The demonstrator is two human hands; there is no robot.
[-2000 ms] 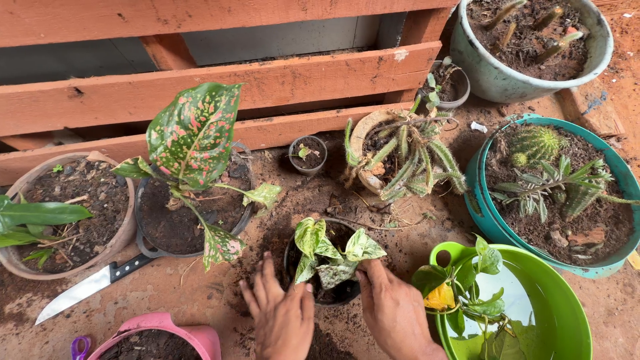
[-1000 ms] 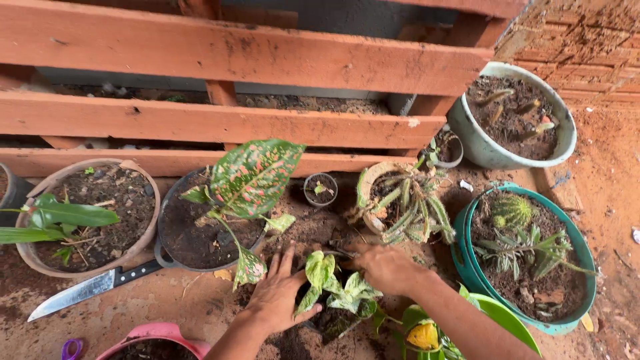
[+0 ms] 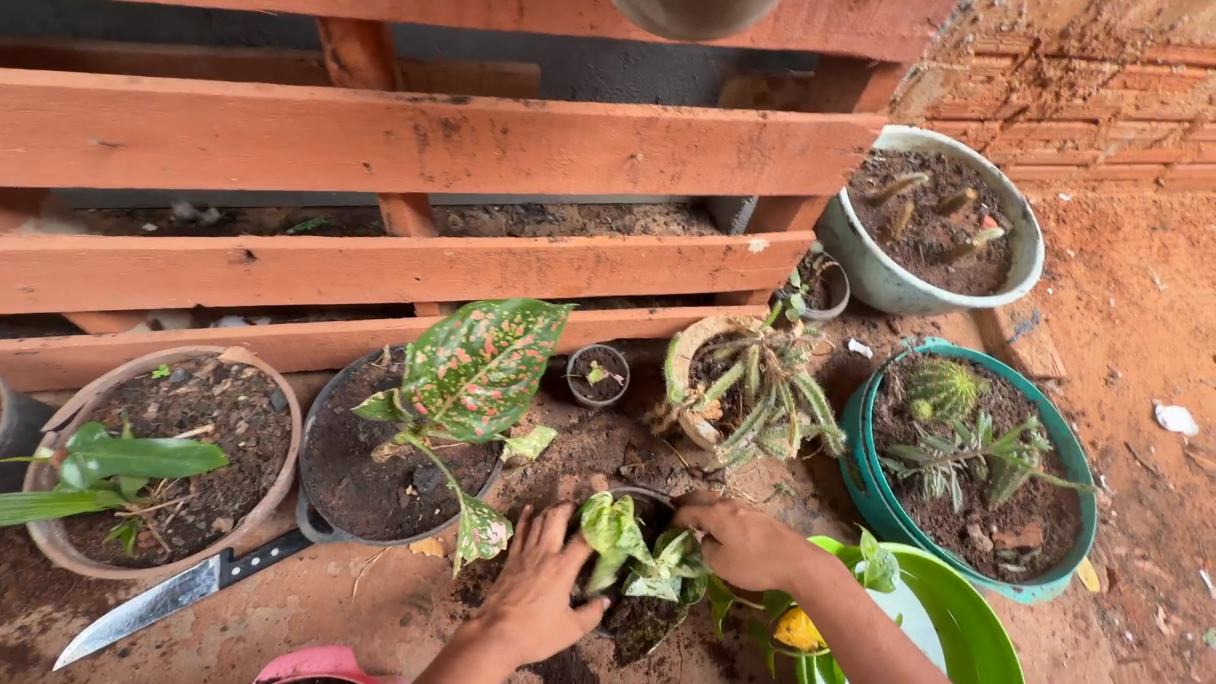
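A small dark pot of soil holds a plant with variegated green and cream leaves. My left hand lies at the pot's left side, fingers apart, with its fingertips on the soil beside the leaves. At the pot's upper right rim is my right hand, its fingers bent down toward the soil; whether they pinch anything is hidden. Just left stands a grey pot with a pink-spotted leafy plant. A lime green basin with cuttings and a yellow leaf is partly under my right forearm.
A kitchen knife lies at left below a brown pot. Behind are a tiny seedling pot, a trailing cactus pot and a wooden pallet. Teal and pale cactus pots stand at right, a pink pot in front.
My right hand has moved from the pot's lower right to its upper right rim. The view has shifted, showing more of the pallet.
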